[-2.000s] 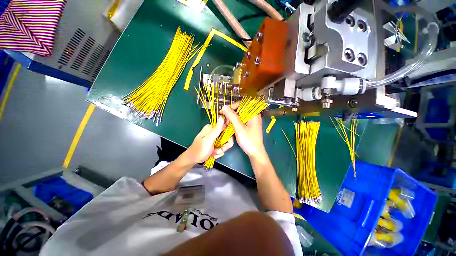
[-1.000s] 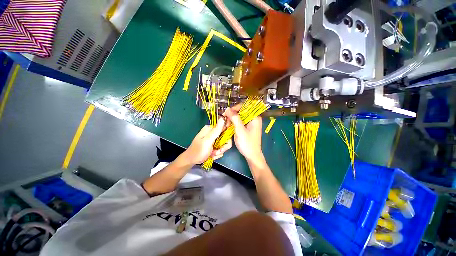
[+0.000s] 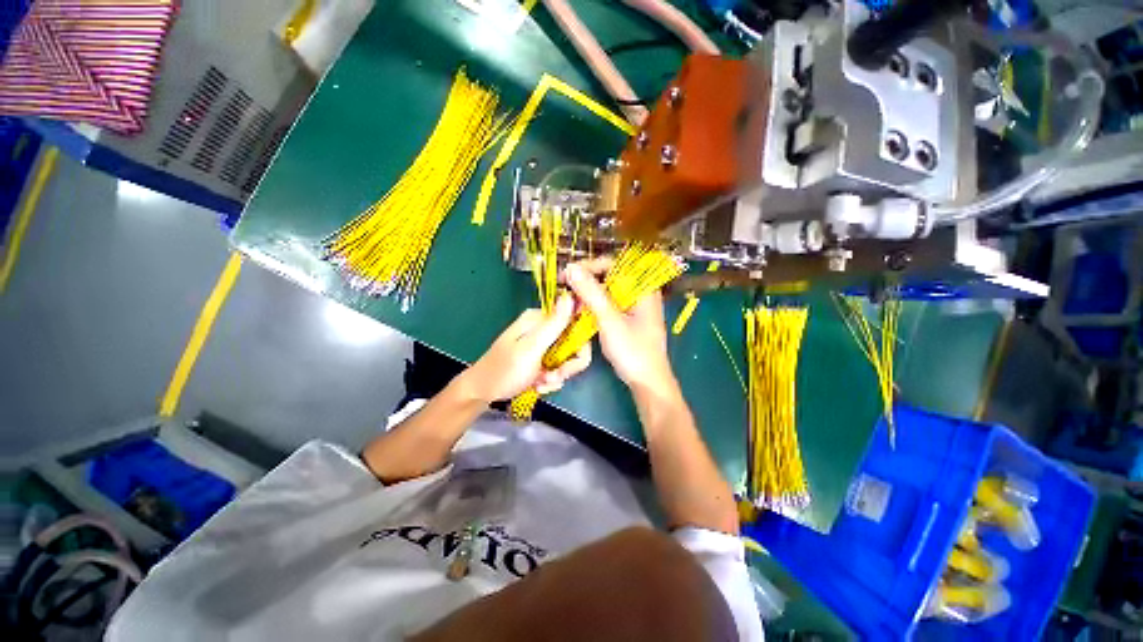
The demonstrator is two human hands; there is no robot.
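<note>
My left hand [image 3: 520,355] is closed around a handful of yellow wires [image 3: 548,257], whose lower ends stick out below it. My right hand [image 3: 623,329] is against the left and holds a fanned bunch of yellow wires [image 3: 642,273] that points up to the right. Both hands are just in front of the small silvery crimping applicator [image 3: 539,223], below the orange-brown block [image 3: 683,138]. The fingertips overlap the wires, so which finger grips which wire cannot be told.
The left wire bundle [image 3: 420,194] lies on the green bench. The right wire bundle [image 3: 776,401] and stray wires [image 3: 886,351] lie right of my hands. The grey crimping machine [image 3: 852,113] stands ahead. A blue bin [image 3: 852,564] holds wrapped wire bundles [image 3: 971,562].
The view has shifted slightly. The wires in my left hand stand closer together at the applicator. Both hands keep almost the same place and hold.
</note>
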